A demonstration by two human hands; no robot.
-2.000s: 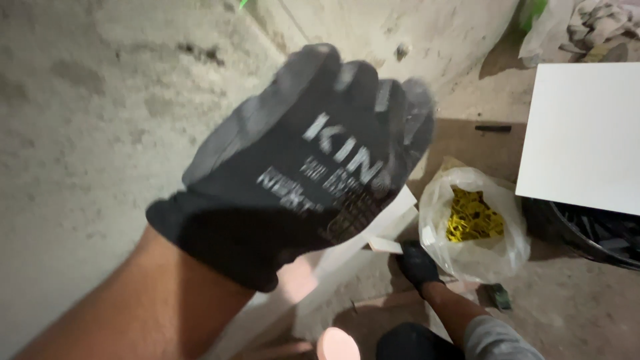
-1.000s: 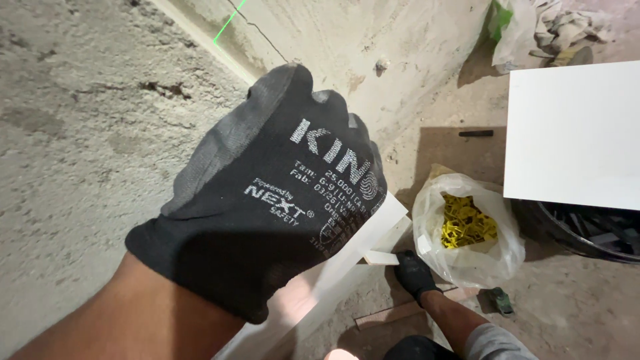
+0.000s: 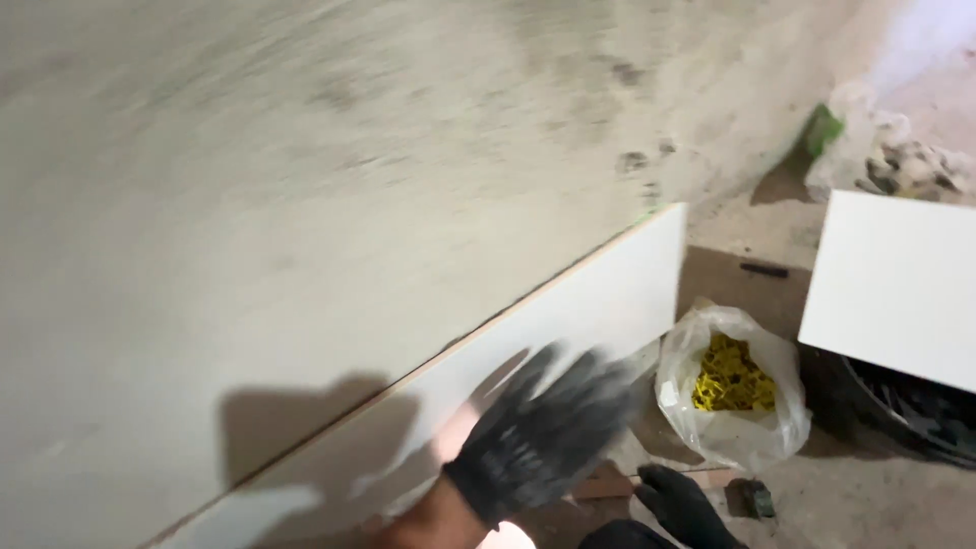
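A white tile panel [image 3: 602, 282] stands on edge along the foot of the rough plastered wall [image 3: 267, 229]. My left hand [image 3: 553, 431], in a black coated glove, is blurred in front of the panel's lower part with its fingers apart; whether it touches the face cannot be told. Down at the bottom, my right hand [image 3: 682, 503], also gloved in black, is low over the floor beside a reddish strip [image 3: 602, 482]; its fingers are partly hidden. A clear plastic bag [image 3: 789, 427] of yellow plastic pieces [image 3: 732, 377] sits right of the panel.
Another white tile [image 3: 900, 286] lies over a dark round tub [image 3: 907, 419] at the right. A small dark bar [image 3: 764, 270] and a small dark green object [image 3: 755, 499] lie on the floor. Crumpled plastic and rags [image 3: 907, 156] are at the upper right.
My left hand has moved down from in front of the wall, uncovering the panel's top edge, and its fingers have spread. The pale piece beside my right hand is no longer seen there.
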